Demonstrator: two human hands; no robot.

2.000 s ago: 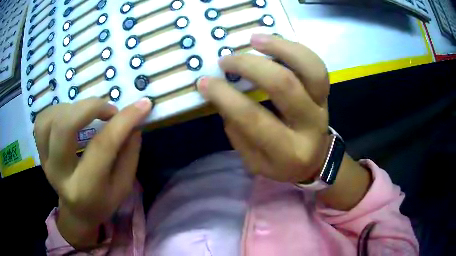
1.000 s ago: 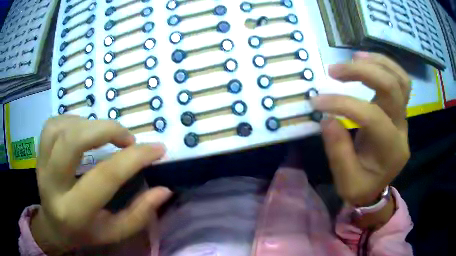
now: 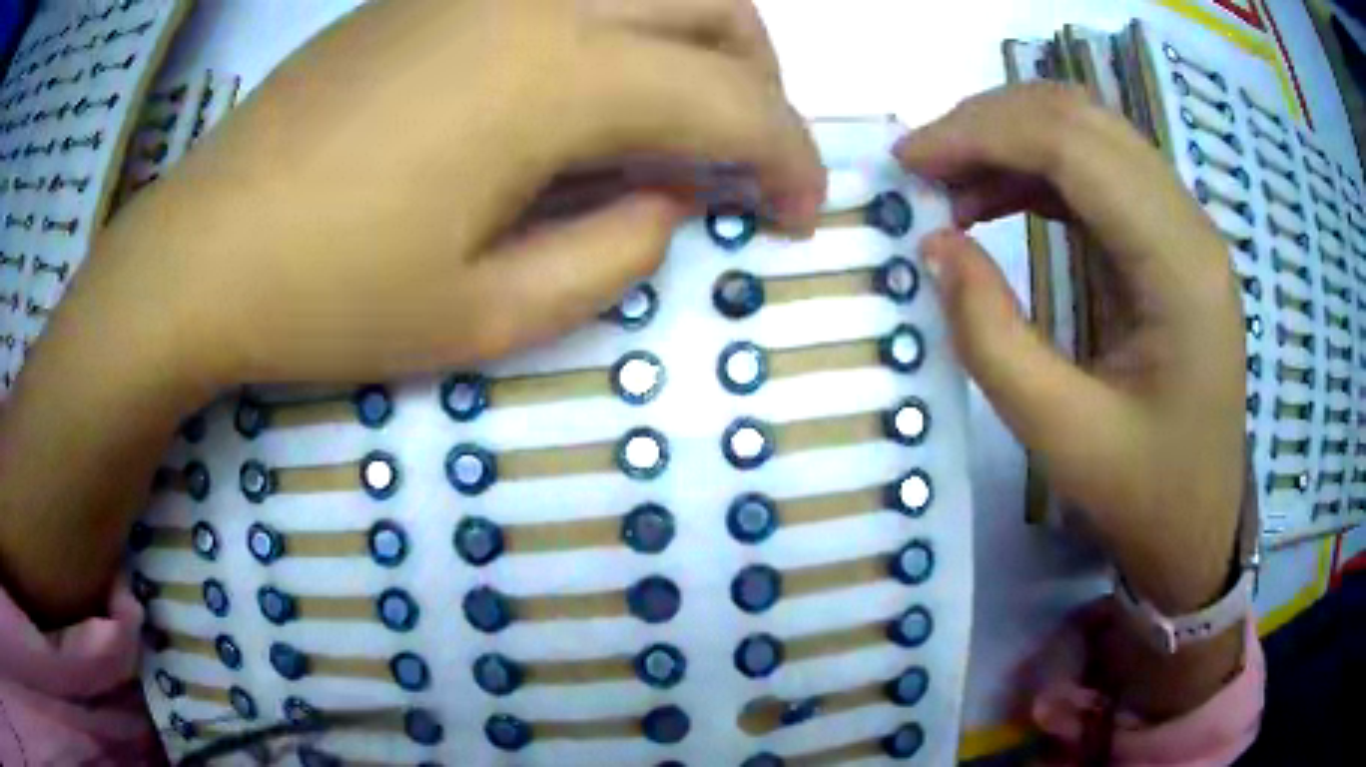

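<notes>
The white tray point(image 3: 689, 495) lies in front of me, with columns of tan dumbbell-shaped slots and small dark-rimmed discs point(image 3: 638, 376) at the slot ends. Near its bottom, a displaced thin dark disc point(image 3: 802, 712) lies inward of an empty round slot end. My left hand point(image 3: 435, 188) reaches over the tray's upper left and hides many slots; its fingertips touch the top right slot, and whether they grip anything is hidden. My right hand point(image 3: 918, 195) is at the tray's upper right edge, thumb and forefinger apart beside a top disc.
Stacked filled trays stand at the right point(image 3: 1169, 180) and left point(image 3: 68, 165). A pale wristband point(image 3: 1198, 622) is on my right wrist. A blurred dark cord point(image 3: 285, 734) crosses the lower left. Yellow tape point(image 3: 996, 740) shows at the bench edge.
The view has shifted towards the tray's far part, which now shows lower in the picture. My left hand has moved from the near edge to the far end; my right hand has moved up its side.
</notes>
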